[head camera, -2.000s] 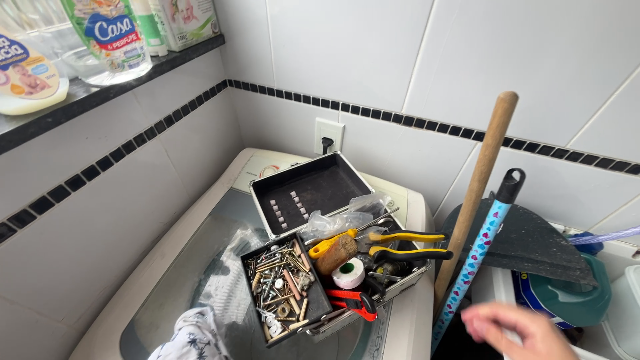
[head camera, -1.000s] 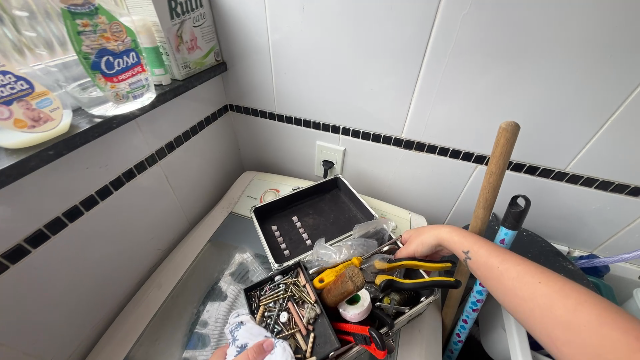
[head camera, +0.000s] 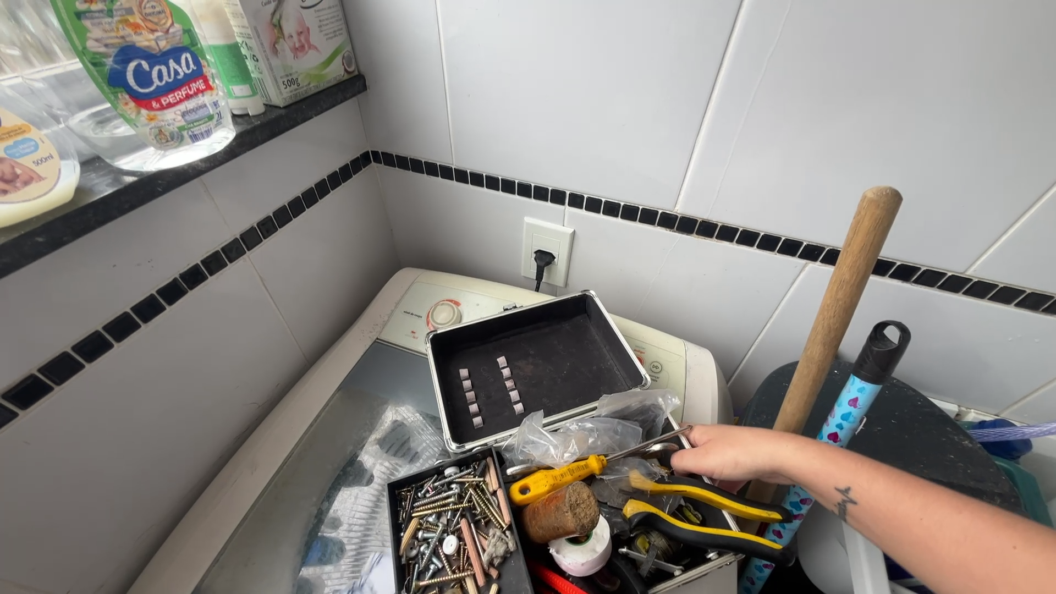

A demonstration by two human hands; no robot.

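Observation:
My right hand [head camera: 726, 452] rests at the right rim of an open toolbox [head camera: 437, 388], its fingertips by the tip of a yellow-handled screwdriver [head camera: 561, 480]; whether it grips the shaft or the rim I cannot tell. Near it lie yellow-and-black pliers [head camera: 709, 516], a clear plastic bag [head camera: 569, 439], a cork-like cylinder [head camera: 561, 513] and a roll of white tape [head camera: 582, 549]. A black tray of screws and wall plugs [head camera: 454, 528] sits at the box's left. My left hand is out of view; a bit of white cloth [head camera: 375, 575] shows at the bottom edge.
The toolbox stands on a top-loading washing machine [head camera: 388, 309] against the tiled wall. A wooden handle [head camera: 837, 309] and a blue patterned handle [head camera: 854, 404] lean at the right, near a dark lid [head camera: 899, 437]. Bottles and a box stand on the black ledge [head camera: 289, 115] at left.
My right hand has come from the lower right to the toolbox's right rim. My left hand, seen with the cloth beside the screw tray one second ago, has gone out of view.

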